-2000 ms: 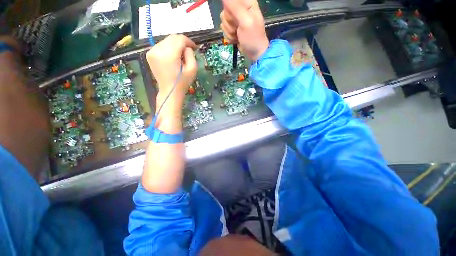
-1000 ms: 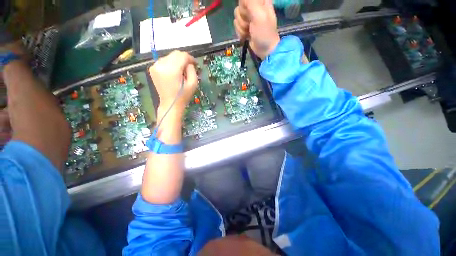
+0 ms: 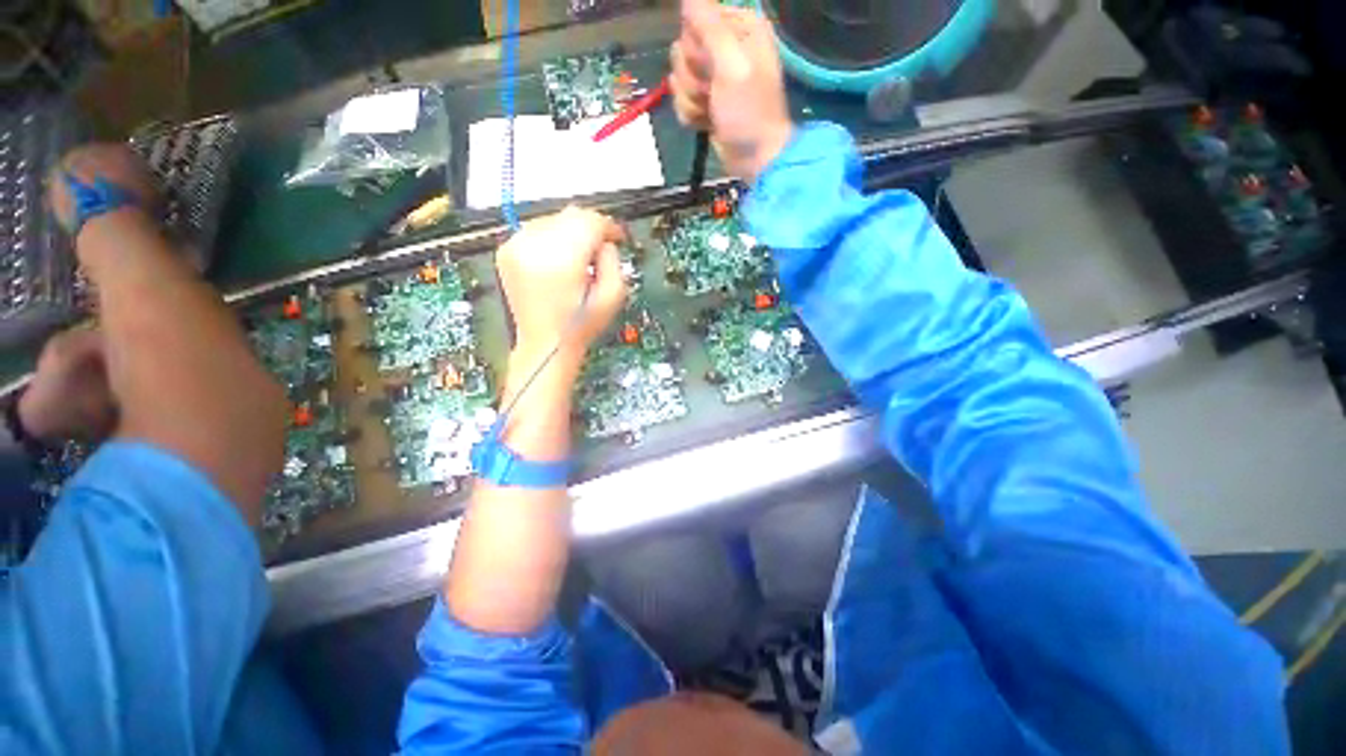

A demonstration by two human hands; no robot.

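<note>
Green circuit boards with orange parts lie in carrier trays; one board (image 3: 630,381) is just below my left hand, another board (image 3: 716,248) is beneath my right hand. My right hand (image 3: 726,74) is closed around a slim dark tool (image 3: 698,163) held upright, its lower end near the upper board. My left hand (image 3: 561,273) hovers over the tray with fingertips pinched together; whether they hold a small part cannot be seen. A blue wrist strap (image 3: 517,465) with a thin cord is on my left wrist.
A shiny rail (image 3: 723,476) runs nearest my body. Behind are a plastic bag (image 3: 369,145), a yellow-handled tool (image 3: 424,217), white paper (image 3: 509,166), a red pen (image 3: 632,112), a loose board (image 3: 579,89) and a turquoise fan (image 3: 881,74). Another person's arms (image 3: 185,332) reach in at left.
The view has shifted, so the boards and bench sit lower and further right, and the fan shows. My right hand has lifted slightly from the boards. The other person's arms reach further in.
</note>
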